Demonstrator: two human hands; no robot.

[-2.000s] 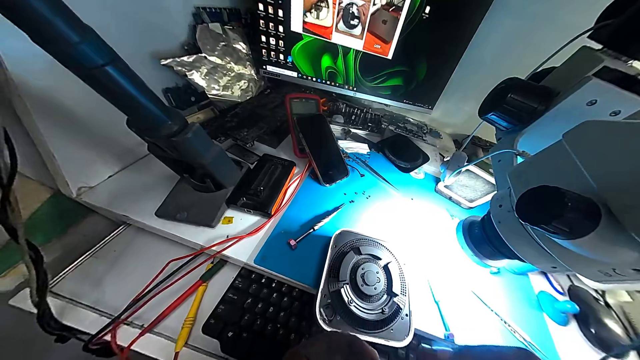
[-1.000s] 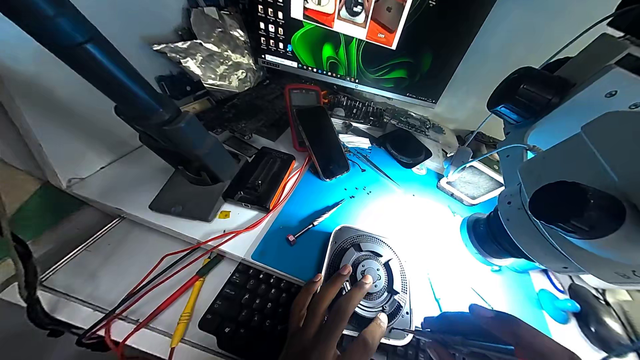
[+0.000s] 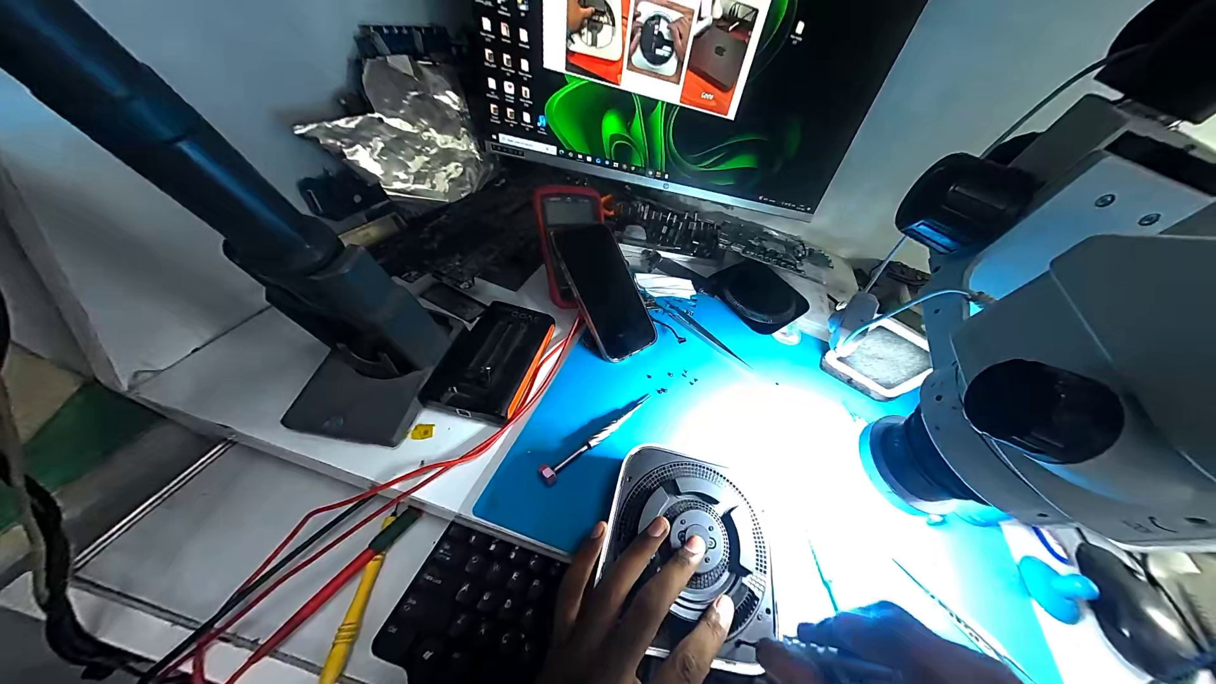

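A square metal device with rounded corners and a round fan [image 3: 698,532] in its middle lies on the blue work mat [image 3: 541,503], at the lower centre. My left hand [image 3: 636,608] rests on it with spread fingers, fingertips on the fan and the near part. My right hand [image 3: 855,651] is at the device's near right corner, closed around a slim dark tool whose tip seems to reach that corner; glare and blur hide its details. A small screwdriver [image 3: 598,437] lies on the mat to the left, below several tiny dark screws [image 3: 675,378].
A microscope [image 3: 1035,380] overhangs the right side. Behind the mat are a smartphone [image 3: 605,290], tweezers [image 3: 708,332] and a monitor [image 3: 665,104]. Red and black test leads [image 3: 418,475] cross the left side near a black keyboard [image 3: 475,608]. A computer mouse [image 3: 1135,603] is at far right.
Two seconds ago the fan device had no spread hand on it; my left hand has come onto it. My right hand has come in with the tool and is now closer to the device's corner.
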